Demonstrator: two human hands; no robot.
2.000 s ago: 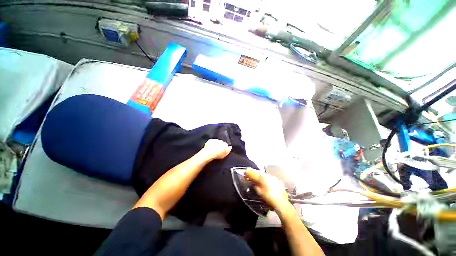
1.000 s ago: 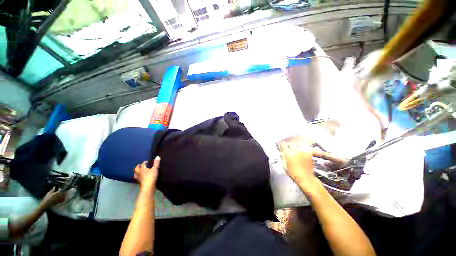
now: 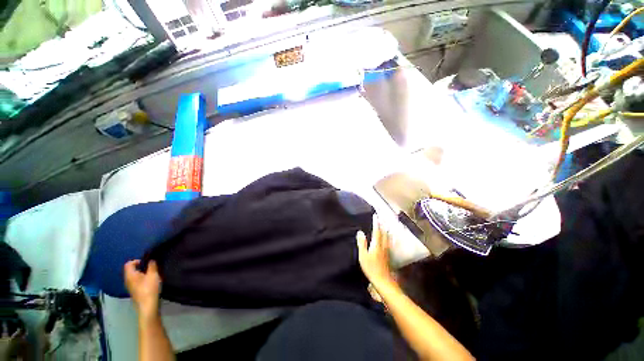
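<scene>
A black garment (image 3: 261,243) lies pulled over the navy padded form (image 3: 134,233), whose rounded left end shows bare. A small piece of the form also shows at the garment's right end. My left hand (image 3: 143,280) grips the garment's lower left edge. My right hand (image 3: 374,254) is at the garment's right edge with fingers spread; whether it pinches the cloth is unclear. The steam iron (image 3: 459,224) rests on the brown-grey rest pad (image 3: 416,201) to the right, untouched.
A blue bar with a red label (image 3: 186,151) lies behind the form. Another blue-and-white bar (image 3: 251,97) lies along the back of the white padded table (image 3: 282,141). Yellow and pale hoses (image 3: 567,134) run to the upper right. Part of another person shows at lower left.
The iron has gone from my right hand to the rest pad. My right hand has come back to the garment. The garment reaches further left over the form.
</scene>
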